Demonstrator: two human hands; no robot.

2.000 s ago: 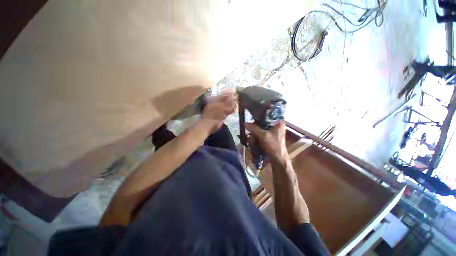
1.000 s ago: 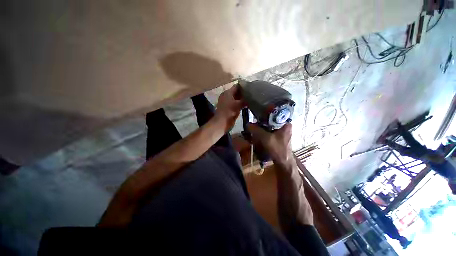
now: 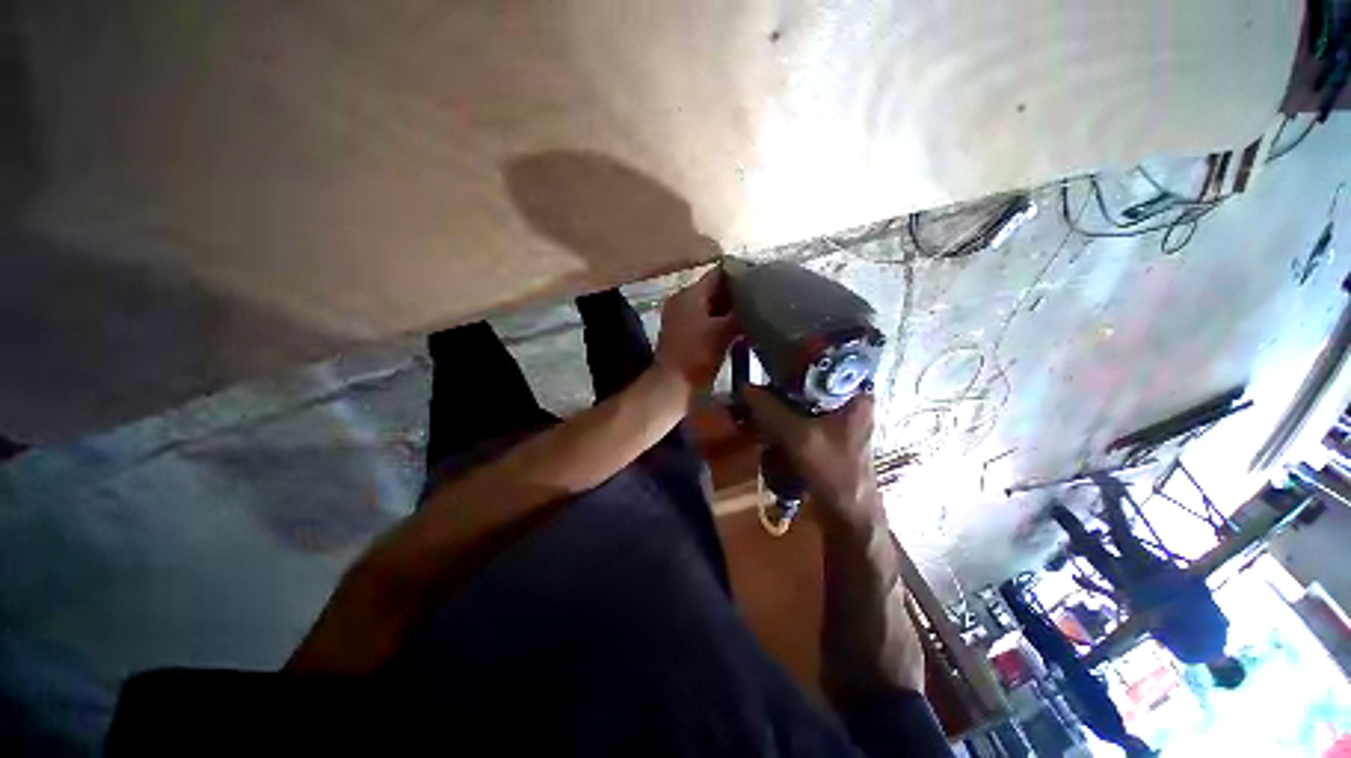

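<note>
The large pale tan plywood panel (image 3: 400, 133) fills the top of the view, its edge running slantwise just beyond my hands. My right hand (image 3: 818, 444) is closed round the handle of the dark grey nailer (image 3: 805, 326), whose round metal cap faces me. The nailer's nose is at the panel edge, and its shadow falls on the panel. My left hand (image 3: 694, 333) is beside the nose at the panel edge. Its fingertips are partly hidden, so I cannot tell what they grip. A pale hose end hangs below the nailer handle.
A brown open carcass (image 3: 771, 570) stands by my right forearm, with long wood strips (image 3: 948, 637) along its side. Hoses (image 3: 963, 230) coil on the grey floor at right. A person (image 3: 1163, 585) in dark clothes is farther off among clutter. My dark-clothed legs are below the panel.
The view has turned, and more floor and a distant person show at right. My left hand, blurred near the panel edge earlier, now rests close to the nailer's nose. My right hand keeps the nailer.
</note>
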